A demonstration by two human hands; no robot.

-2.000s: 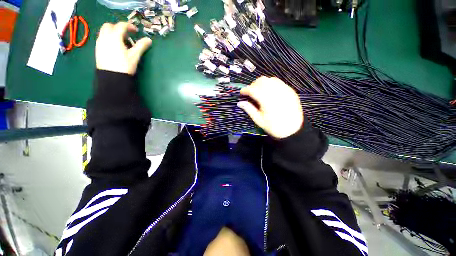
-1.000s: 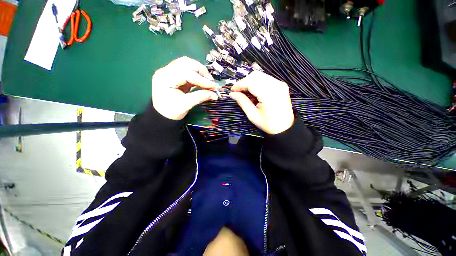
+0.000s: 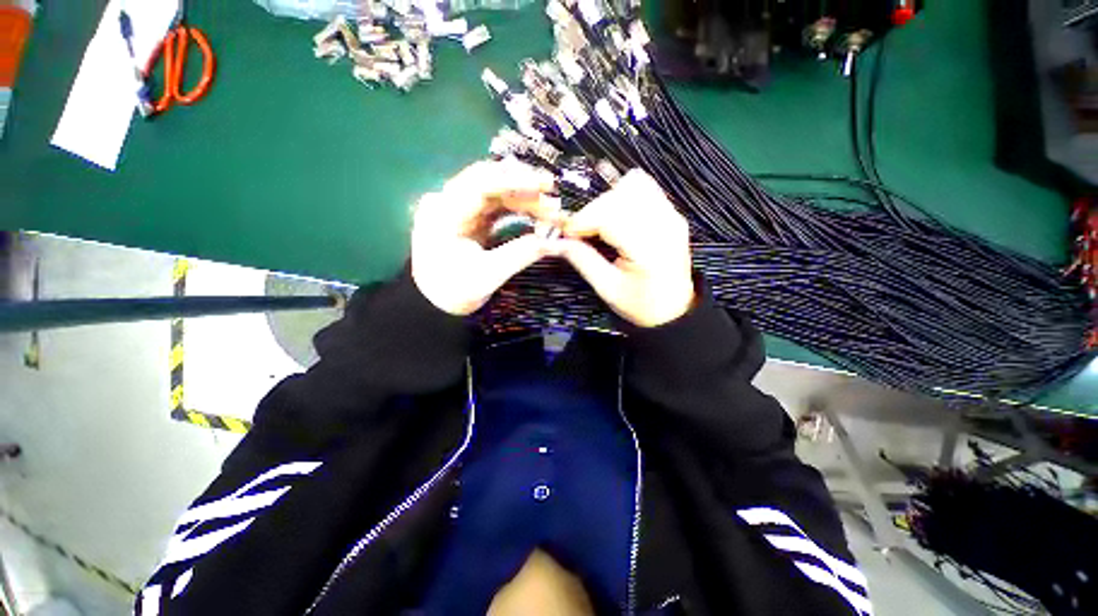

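My left hand [image 3: 472, 238] and my right hand [image 3: 638, 249] meet at the fingertips over the near end of the black cables [image 3: 867, 289]. My left hand pinches a small silvery connector [image 3: 552, 229], partly hidden by the fingers. My right hand pinches a cable end against it; the wire tip is too small to make out. Cable ends with reddish tips [image 3: 512, 323] lie below my hands. The finished ends with silvery connectors [image 3: 566, 102] lie just beyond my hands. Loose connectors [image 3: 391, 46] lie in a pile at the far edge.
Orange-handled scissors [image 3: 181, 75] and a pen [image 3: 130, 54] lie by a white paper strip [image 3: 96, 102] at the far left. A dark bench machine [image 3: 722, 36] stands beyond the cables, with black leads. Hanging black cables [image 3: 999, 523] are at the lower right, beside the bench.
My left hand went from near the loose pile to my right hand at the cable ends, now holding a connector. Since one second ago both hands have closed together slightly further right.
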